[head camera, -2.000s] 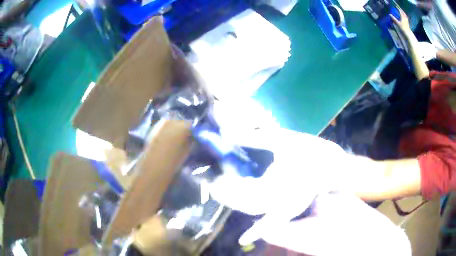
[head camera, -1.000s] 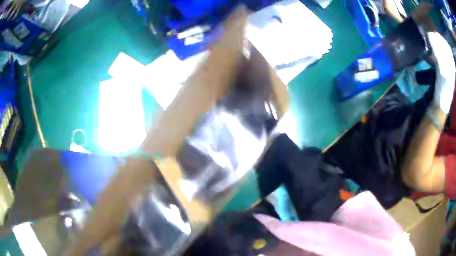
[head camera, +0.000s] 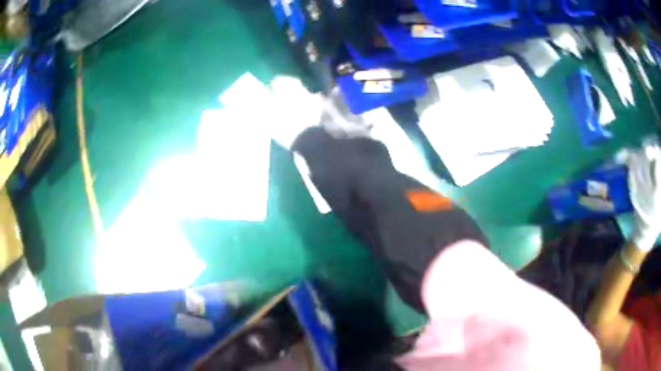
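My right arm, in a dark sleeve with pink cloth behind it, reaches forward across the green bench (head camera: 145, 80). My right hand (head camera: 301, 105) looks white-gloved at the edge of white sheets (head camera: 235, 170); glare and blur hide its fingers and any grip. I cannot make out my left hand. A glared white shape (head camera: 152, 243) lies left of the sheets; I cannot tell what it is. Open blue-and-brown color boxes (head camera: 167, 322) stand at the bottom edge, with clear shiny plastic and dark contents showing.
A pile of white papers (head camera: 482, 109) lies at upper right, beside rows of blue boxes (head camera: 380, 90) along the back. A blue tape dispenser (head camera: 588, 109) stands farther right. Another person's gloved hand (head camera: 641, 196) is at a blue box at the right edge. Blue boxes stand at left.
The open boxes that filled the front and middle now sit low at the bottom edge. My right arm now extends forward to the sheets. The view has shifted, with bench items farther right.
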